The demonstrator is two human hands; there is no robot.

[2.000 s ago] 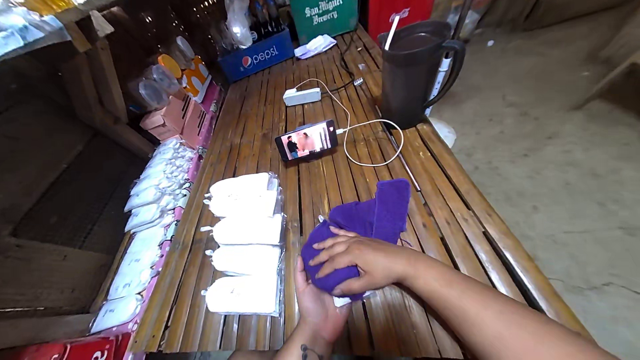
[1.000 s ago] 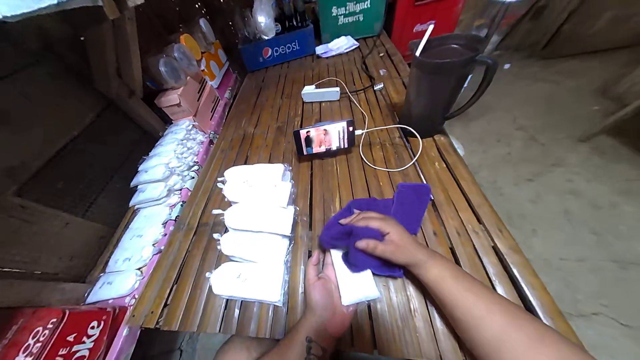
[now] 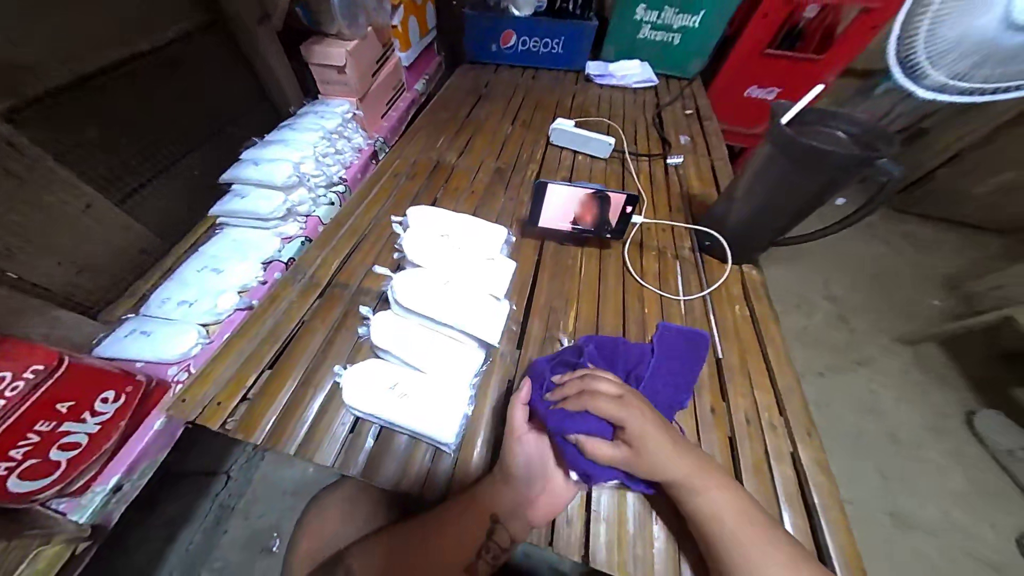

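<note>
A purple cloth [image 3: 680,364] lies bunched over a white plastic packet [image 3: 612,483], of which only a thin edge shows. My right hand [image 3: 612,416] presses on the cloth from above, fingers spread and bent over it. From the left and below, my left hand [image 3: 536,468] supports the covered packet, thumb up along its side. Left of my hands, several tied clear plastic bags of white contents [image 3: 408,400] lie in an overlapping row on the bamboo slat table [image 3: 552,320]. Beyond my hands a smartphone [image 3: 584,210] stands tilted with its screen lit.
A white cable [image 3: 680,298] loops from the phone by a white power strip [image 3: 582,138]. A dark pitcher [image 3: 792,180] stands at the right edge. More white bags [image 3: 216,272] line a pink-covered surface at left. Pepsi [image 3: 530,40], green [image 3: 672,36] and red crates [image 3: 784,72] stand behind; a fan [image 3: 960,44] is upper right.
One second ago the white packet showed in my left hand with the cloth lifted partly off it; now the cloth covers nearly all of it. The view has moved closer.
</note>
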